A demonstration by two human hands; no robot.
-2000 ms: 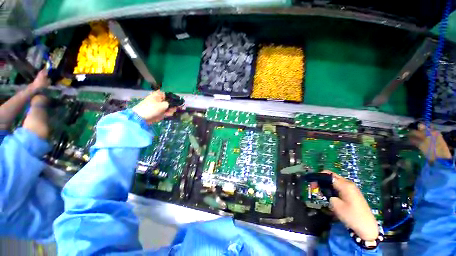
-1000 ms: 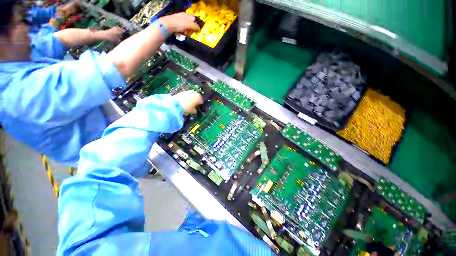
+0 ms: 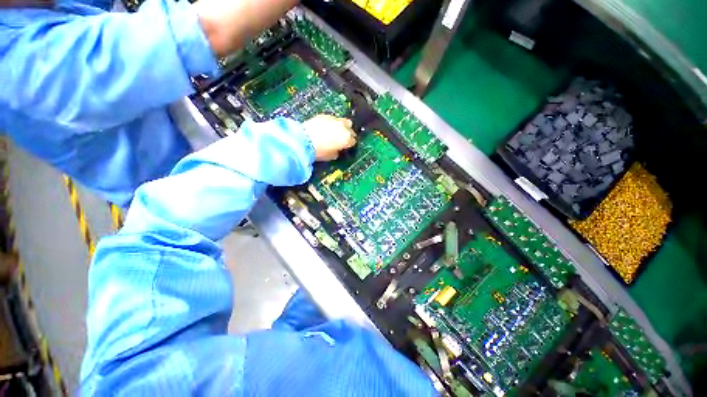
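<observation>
My left hand (image 3: 333,137) is over the upper left corner of a green circuit board (image 3: 391,203) that lies in a black pallet. Its fingertips are bent down and blurred, and I cannot tell if they hold anything. My right hand is not in view. Another green circuit board (image 3: 496,310) with white, silver and blue parts lies nearer, at the lower right. A narrow circuit board strip (image 3: 531,239) lies along its far side, and a second strip (image 3: 407,124) lies beyond the board under my hand.
A grey parts bin (image 3: 577,143) and a golden-yellow parts bin (image 3: 628,221) stand on the green shelf at the right. An orange-yellow bin is cut off at the top. A metal rail (image 3: 298,248) edges the line. A co-worker's arm (image 3: 240,23) reaches in at upper left.
My left hand has gone from holding dark components above the line to a board's corner. My right hand has left the picture. The view has swung left and down.
</observation>
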